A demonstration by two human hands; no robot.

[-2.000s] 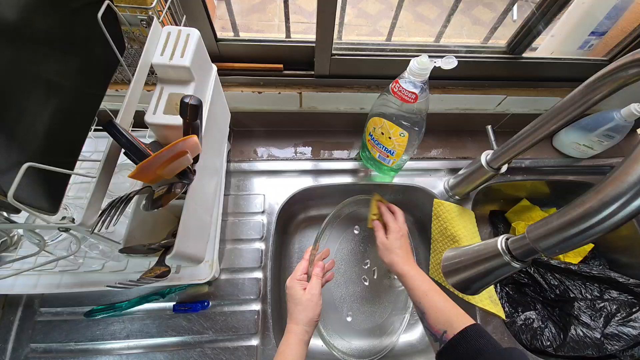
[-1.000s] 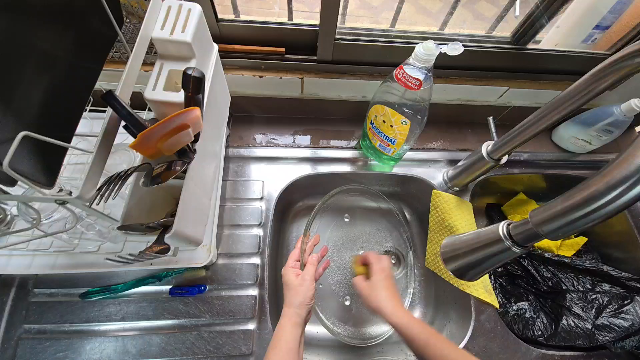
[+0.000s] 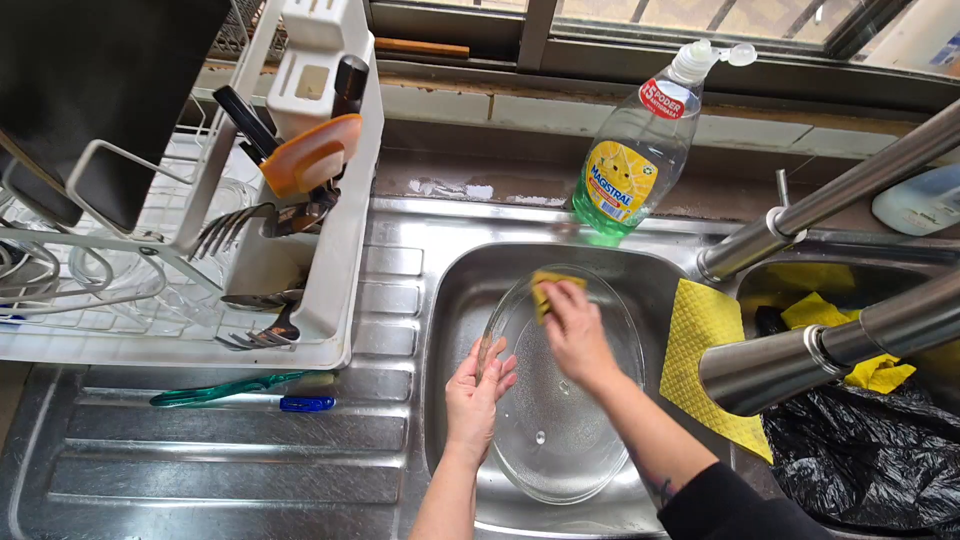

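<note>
An oval clear glass dish (image 3: pixel 555 405) is tilted inside the steel sink basin (image 3: pixel 465 300). My left hand (image 3: pixel 476 397) grips its left rim, thumb and fingers on either side of the glass. In my right hand (image 3: pixel 574 326) is a yellow sponge (image 3: pixel 556 289), pressed to the upper part of the dish. A few drops or bubbles show on the glass. Behind the basin stands a Magistral dish soap bottle (image 3: pixel 622 172) with its cap flipped up and green liquid at the bottom.
A steel faucet (image 3: pixel 765 367) reaches in from the right over a yellow cloth (image 3: pixel 701 352) on the sink divider. The right basin holds a black plastic bag (image 3: pixel 855 457). At left are a white dish rack (image 3: pixel 352 277) with cutlery, a green-handled brush (image 3: pixel 225 390) and a blue object (image 3: pixel 307 403).
My right hand has moved with the sponge from the middle of the dish to its upper part. My left hand stays at the left rim.
</note>
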